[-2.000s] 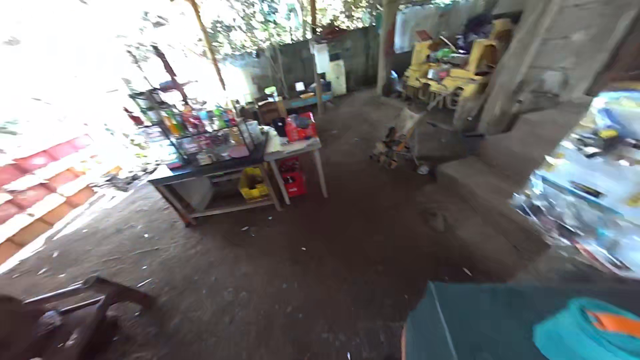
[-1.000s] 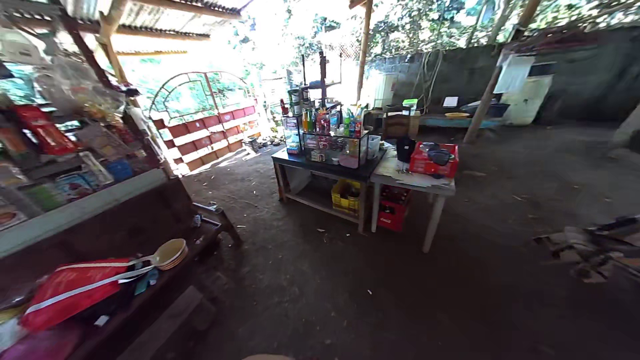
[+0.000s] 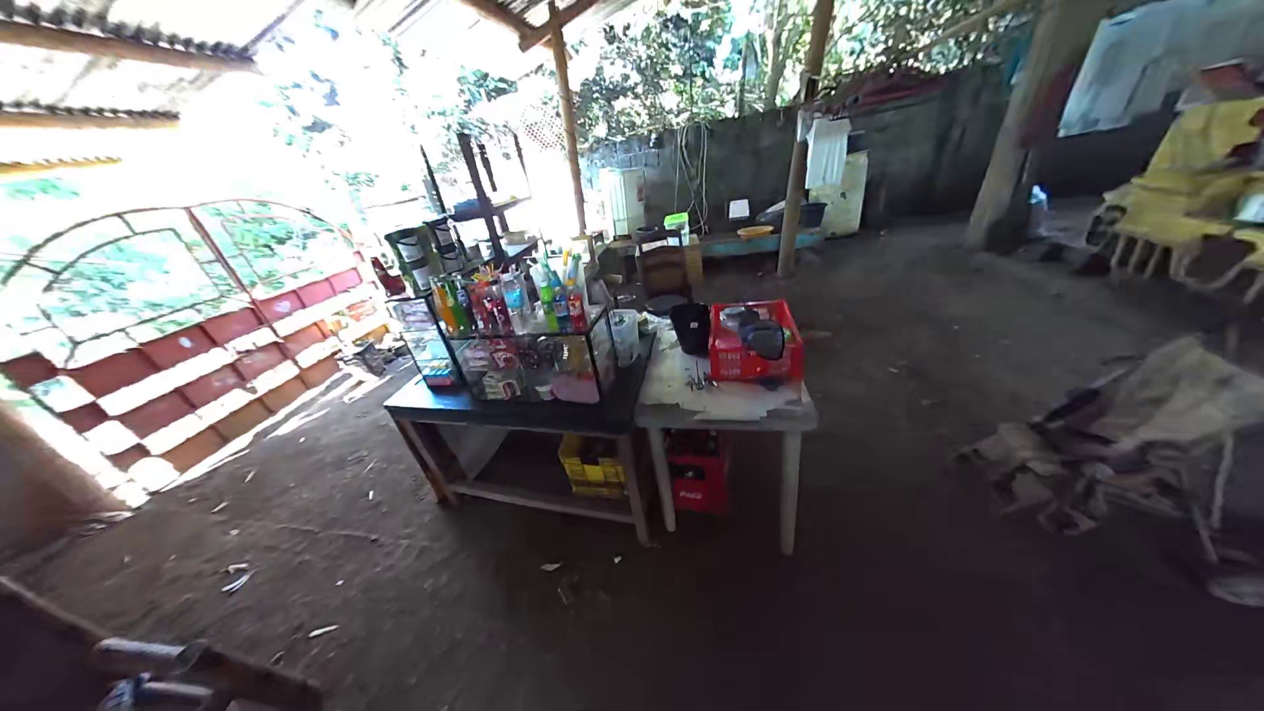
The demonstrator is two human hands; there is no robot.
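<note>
Neither my left hand nor my right hand is in view. Ahead stands a dark-topped wooden table [image 3: 523, 416] bearing a glass display case [image 3: 533, 365] with small packets inside and several coloured bottles [image 3: 553, 296] on top. Against its right side is a pale table [image 3: 726, 420]. A red plastic crate [image 3: 743, 359] with dark items in it and a black container [image 3: 690, 330] sit on this one. Under the tables are a yellow crate [image 3: 595, 478] and a red crate [image 3: 697, 486] that holds bottles.
A red and white gate [image 3: 212, 346] is at the left. A folding stroller [image 3: 1116, 444], blurred, stands on the dirt floor at the right, with stacked yellow furniture [image 3: 1185, 188] behind it. Wooden posts [image 3: 805, 168] hold up the roof. Part of a wooden bench [image 3: 227, 671] shows at lower left.
The view has swung left, then partly back right, and the tables are now nearer the middle. The bench with the red bag has mostly left the view, and the stroller shows more fully than one second ago.
</note>
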